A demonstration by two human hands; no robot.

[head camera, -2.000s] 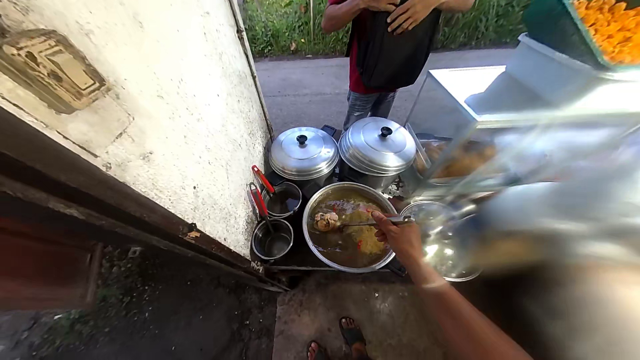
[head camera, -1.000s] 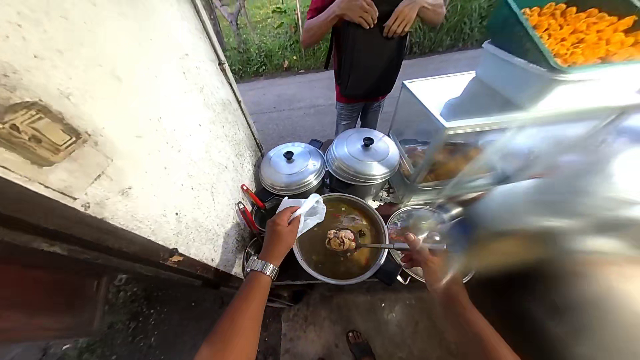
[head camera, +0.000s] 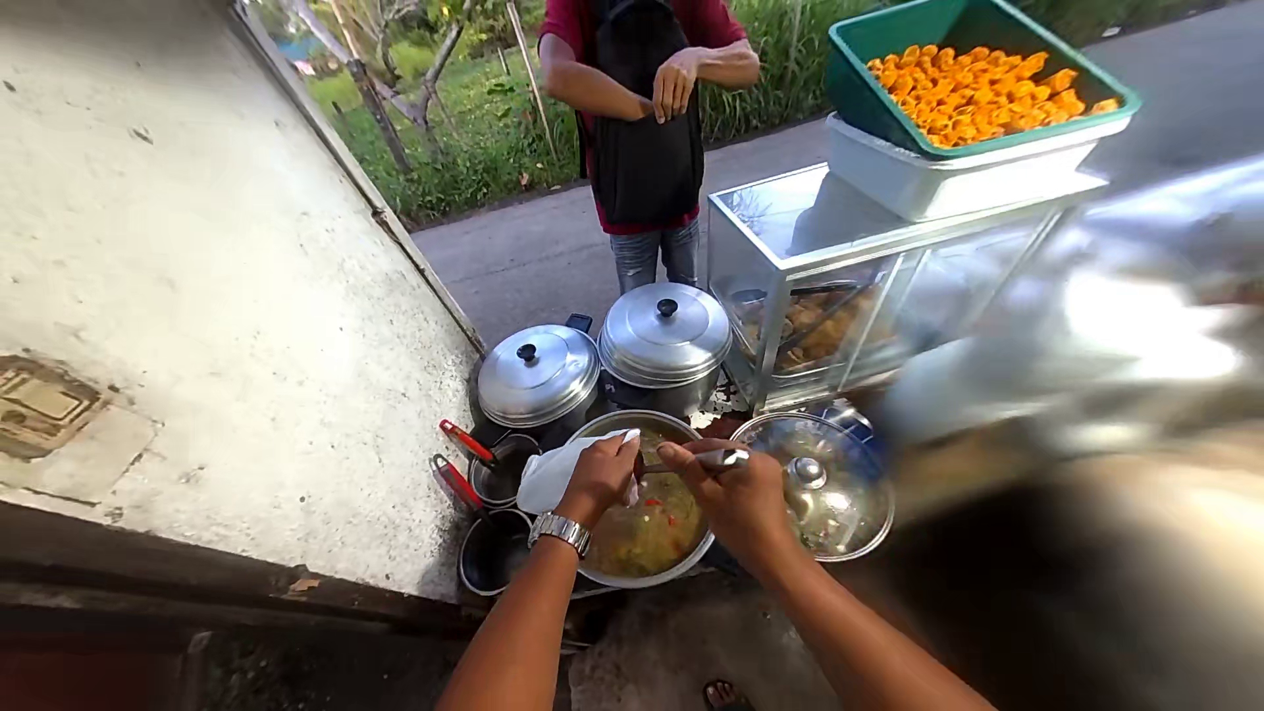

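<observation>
My left hand point(head camera: 598, 478), with a metal watch on the wrist, holds a white plastic bag point(head camera: 555, 476) over the left part of a wide metal pot of soup point(head camera: 652, 538). The handle of a metal ladle point(head camera: 724, 458) is gripped in my right hand point(head camera: 736, 494), above the pot's right side. The ladle's bowl is hidden at the bag and my left hand. Yellowish broth with red bits shows below my hands. Just right of the pot lies a glass lid with a metal knob point(head camera: 808, 473).
Two lidded pots point(head camera: 538, 375) point(head camera: 666, 336) stand behind. Small pots point(head camera: 494, 553) with red-handled utensils point(head camera: 460, 481) sit by the white wall point(head camera: 247, 247). A glass display case point(head camera: 780, 247) carries a green basket point(head camera: 987, 148) of orange food. A person point(head camera: 647, 118) stands beyond.
My left hand, out of view two seconds ago, holds the bag lower over the pot. The ladle's bowl, with a piece of food in it a second ago, is now hidden at the bag.
</observation>
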